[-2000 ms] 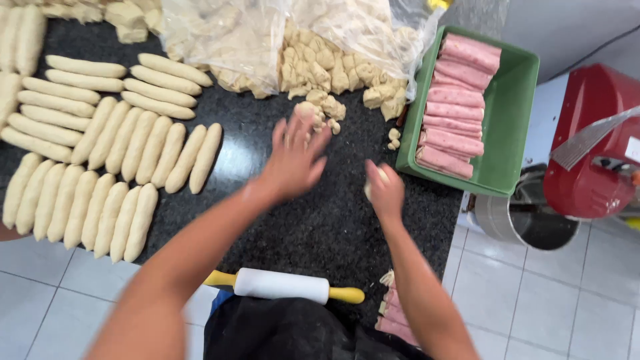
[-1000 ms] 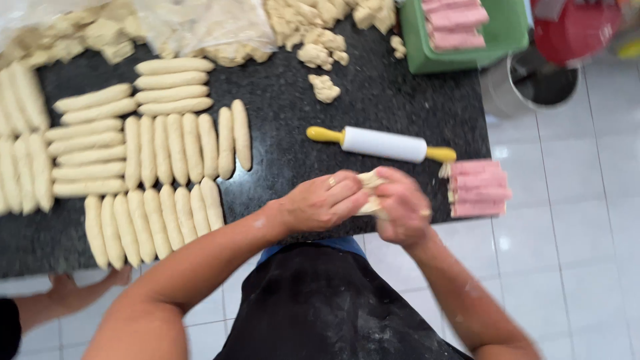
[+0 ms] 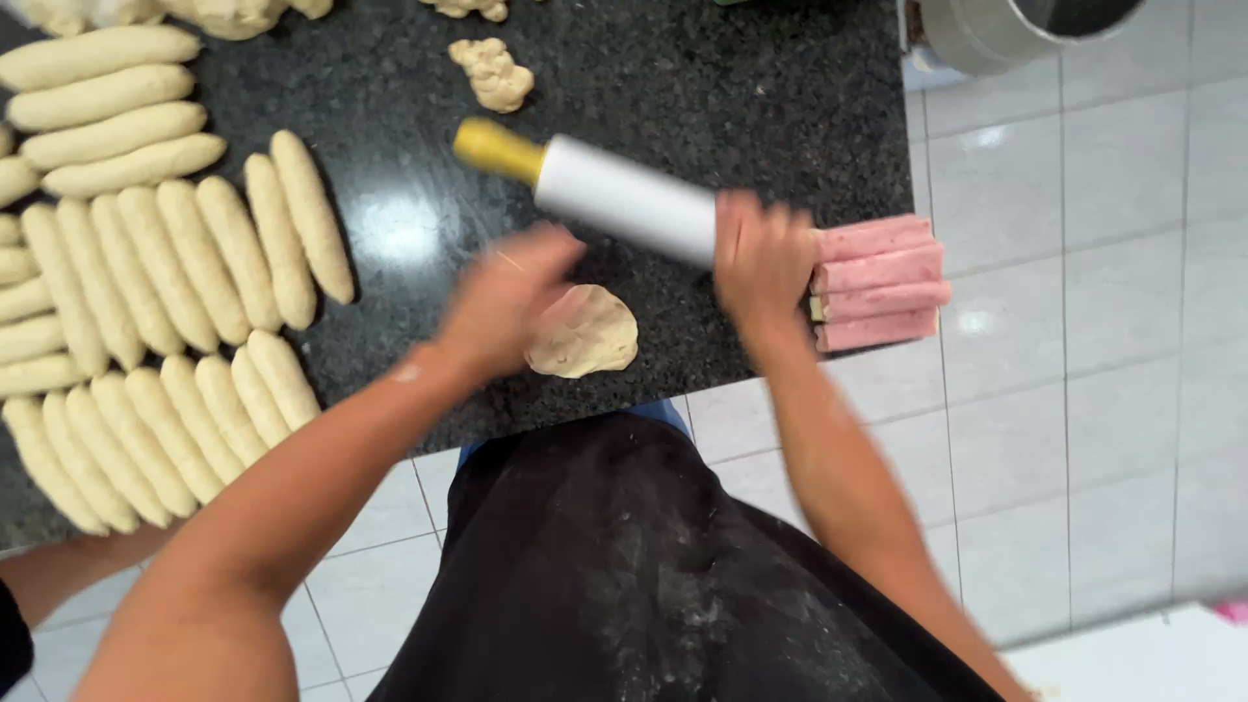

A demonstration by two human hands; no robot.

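A flattened round of dough (image 3: pixel 588 334) lies on the dark granite counter (image 3: pixel 409 117) near its front edge. Blurred by motion, my left hand (image 3: pixel 512 297) is at the round's left side, and its finger positions are unclear. My right hand (image 3: pixel 765 252) grips the right end of a white rolling pin (image 3: pixel 629 200), covering that handle; the yellow left handle (image 3: pixel 497 148) points up and left. Just right of my right hand, rolls of pink sliced ham (image 3: pixel 880 283) lie side by side at the counter's edge. A small lump of dough (image 3: pixel 492 75) rests above the pin.
Rows of shaped dough sticks (image 3: pixel 146 273) cover the counter's left part, with more dough (image 3: pixel 229 12) at the top left. A metal container (image 3: pixel 985 34) stands beyond the right edge, above the tiled floor (image 3: pixel 1014 390). Another person's arm (image 3: pixel 93 561) shows at lower left.
The dough that was between both hands is now a flat round on the counter. My hands have moved apart, and my right hand has taken hold of the rolling pin.
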